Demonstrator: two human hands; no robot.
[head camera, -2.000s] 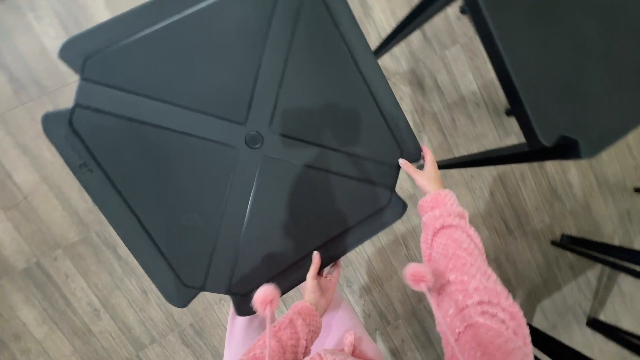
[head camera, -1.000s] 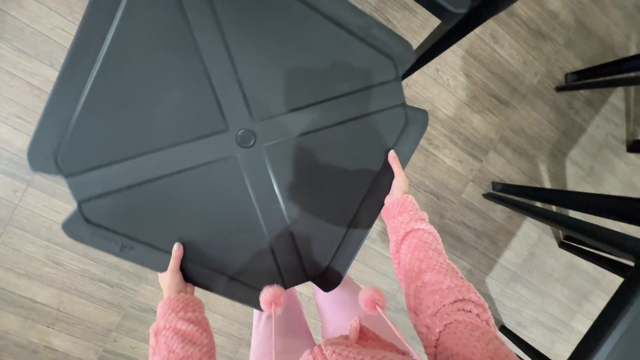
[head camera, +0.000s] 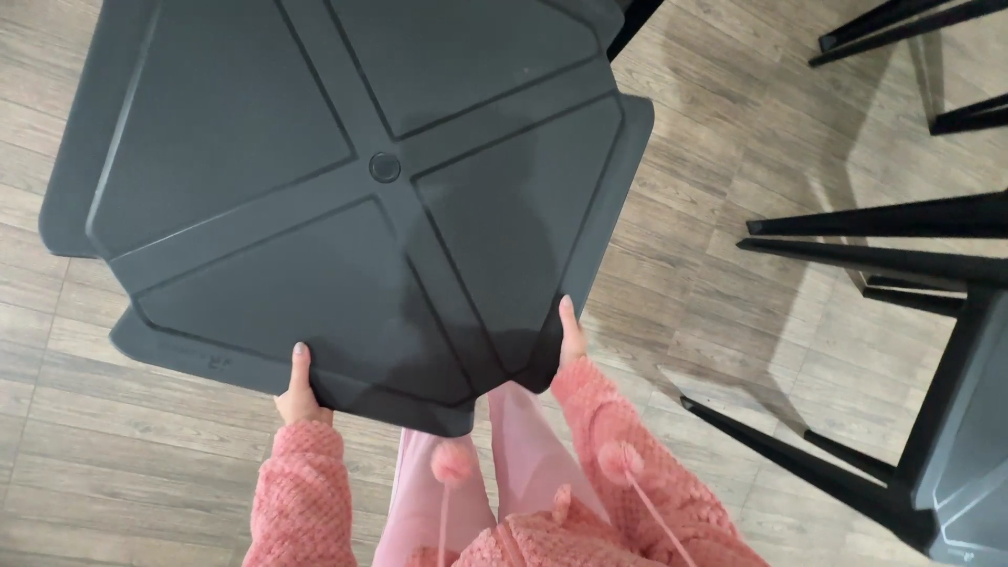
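Observation:
A large dark grey plastic panel (head camera: 260, 260) with notched corners, raised triangular fields and a round boss at its centre spans the upper left of the view. My left hand (head camera: 303, 390) grips its lower edge, thumb on top and fingers hidden beneath. On the lower right edge, my right hand (head camera: 571, 335) holds it the same way, the thumb lying along the rim. Faint raised marking shows near the lower left rim. The panel's top runs out of the frame, and what lies under it is hidden.
Wood-look floor tiles (head camera: 693, 315) lie below. Black legs of upturned or tilted furniture (head camera: 874, 220) reach in from the right. At the lower right is a dark grey panel (head camera: 969, 449) with black legs. Another black leg (head camera: 634, 27) shows behind the held panel's upper right.
The panel has turned in my hands. My left hand has moved left along its edge, and my right hand has shifted from a corner to the lower right edge. The view has shifted too.

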